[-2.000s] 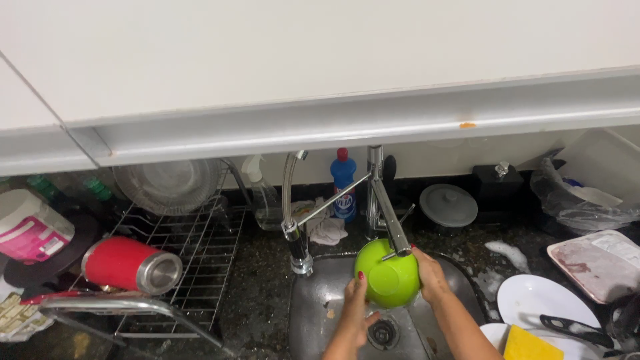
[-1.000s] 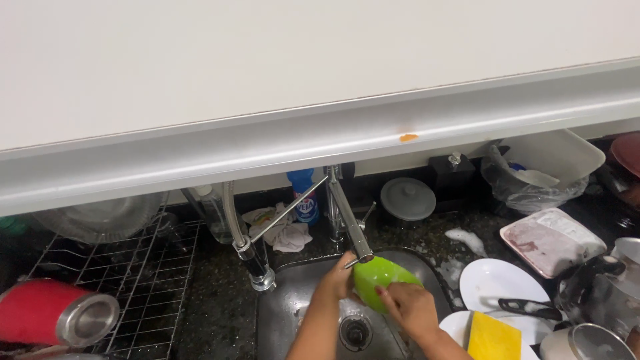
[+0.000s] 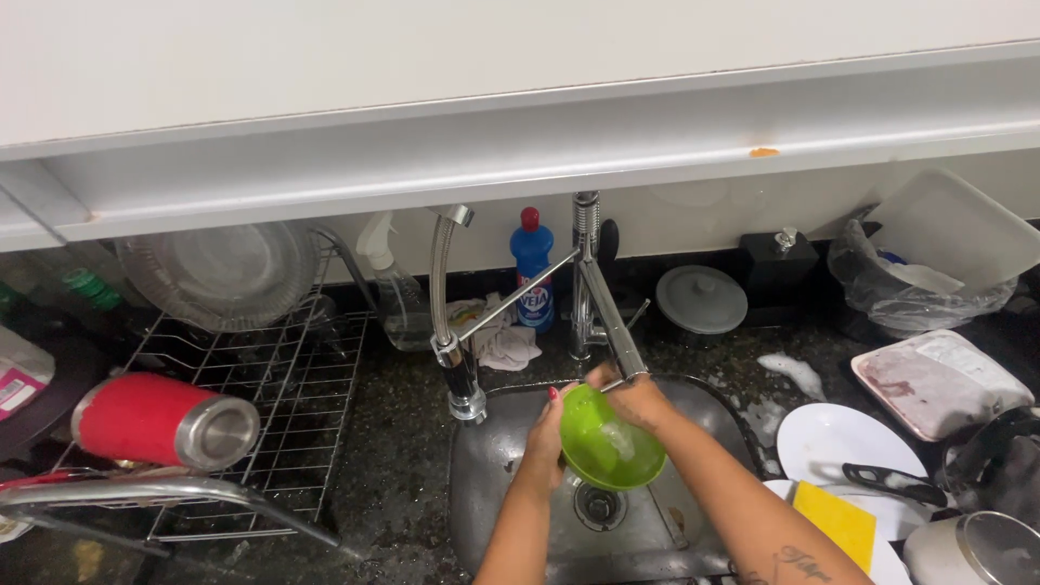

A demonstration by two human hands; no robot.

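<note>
A green plastic bowl (image 3: pixel 611 439) is tilted over the stainless steel sink (image 3: pixel 487 496), its inside wet with some water or suds. My left hand (image 3: pixel 546 439) grips the bowl's left side. At its far rim is my right hand (image 3: pixel 632 394), beneath the end of the chrome faucet spout (image 3: pixel 613 321); its fingers are partly hidden, so its hold is unclear. Below the bowl the sink drain (image 3: pixel 600 505) shows. A second, flexible faucet hose with a spray head (image 3: pixel 465 390) hangs at the sink's left.
Left stands a wire dish rack (image 3: pixel 244 406) with a red tumbler (image 3: pixel 154 418). Right are white plates (image 3: pixel 845 447), a yellow sponge or cloth (image 3: pixel 837 520), a meat tray (image 3: pixel 934 382) and pans. Behind are a blue cleaner bottle (image 3: pixel 532 260) and a grey lid (image 3: pixel 701 299). A cabinet (image 3: pixel 520 162) overhangs.
The green bowl has turned so that its inside now faces up toward me. My right hand has moved from the bowl's near side to its far rim under the spout.
</note>
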